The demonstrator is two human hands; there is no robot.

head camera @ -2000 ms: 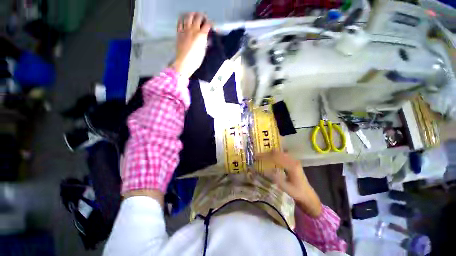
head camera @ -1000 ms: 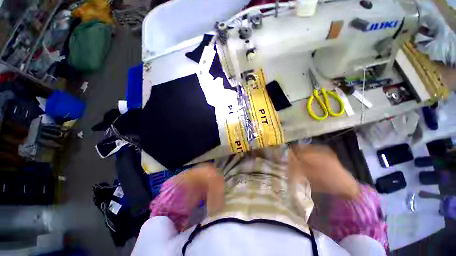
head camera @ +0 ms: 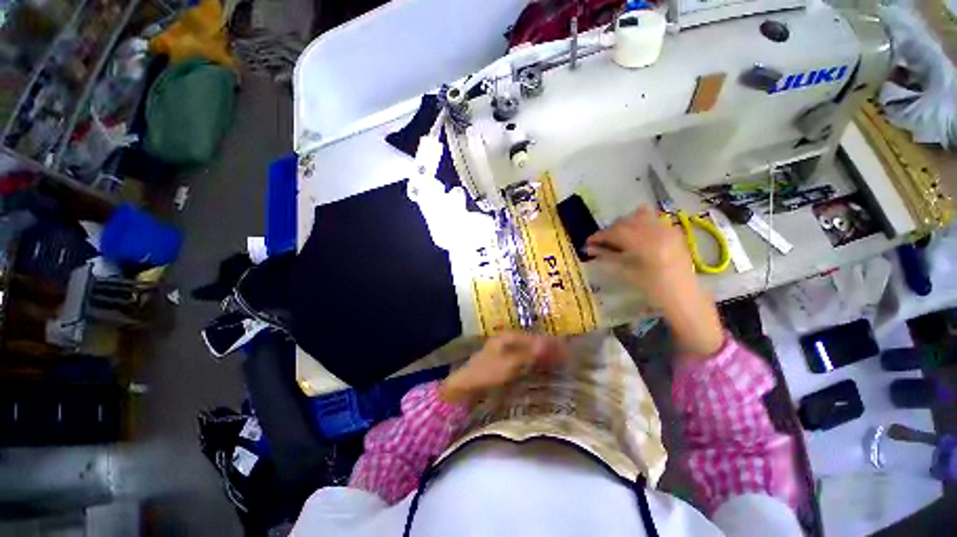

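Note:
A black garment panel [head camera: 378, 278] lies flat left of the needle plate, its lower end at the table's front edge. A small dark patch piece [head camera: 577, 222] lies right of the yellow PIT tape [head camera: 546, 267]. My right hand [head camera: 653, 252] is over the machine bed, its fingertips at the patch's lower right edge; whether they grip it is unclear. My left hand [head camera: 506, 362] is blurred at the table's front edge below the tape, fingers bent; whether it holds anything cannot be told.
The cream JUKI sewing machine [head camera: 619, 115] stands at the back. Yellow-handled scissors [head camera: 705, 243] lie just right of my right hand. Small tools [head camera: 782, 191] lie beyond them. A phone [head camera: 839, 346] lies on the white side surface at right. A blue crate [head camera: 281, 205] is at left.
My left hand first left the back of the panel and has now moved right along the front edge. My right hand has moved up from the front edge onto the machine bed by the patch.

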